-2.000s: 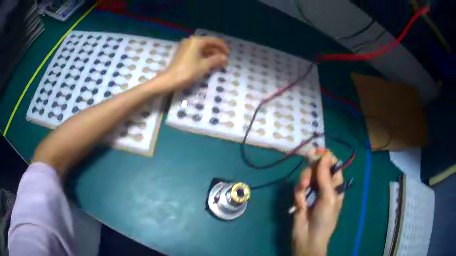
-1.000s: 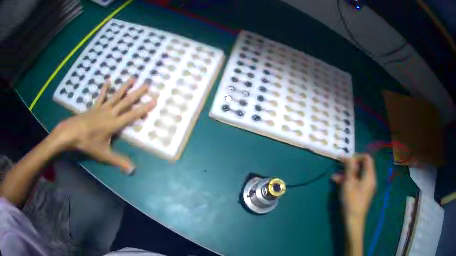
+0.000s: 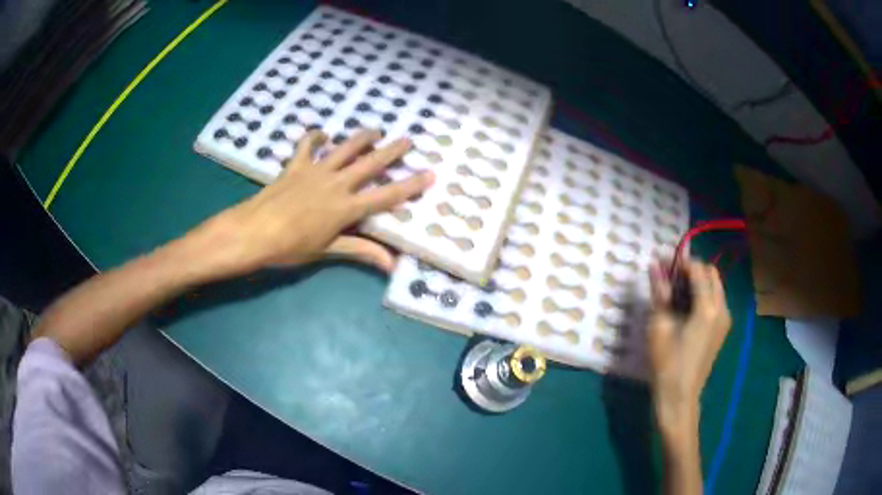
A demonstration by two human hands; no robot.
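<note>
The left foam tray (image 3: 319, 87), with dark parts in its left columns, lies partly over the right foam tray (image 3: 571, 251) and hides its upper left. My left hand (image 3: 314, 203) lies with fingers spread on the left tray's front edge; the thumb reaches below that edge. My right hand (image 3: 689, 324) is curled around a dark thing with a red lead, probably the wired hand tool, at the right tray's right end. The metal fixture (image 3: 493, 382) with its brass collar (image 3: 528, 364) stands at the right tray's front edge.
A cardboard piece (image 3: 798, 242) lies at the right, with a red lead reaching over it. Spare trays (image 3: 808, 440) stand at the lower right edge. Yellow tape (image 3: 126, 97) runs along the left of the green mat, blue tape (image 3: 732, 396) along the right.
The left tray has moved right and now overlaps the right tray, with my left hand on it. The right tray has shifted toward the fixture. My right hand is slightly higher.
</note>
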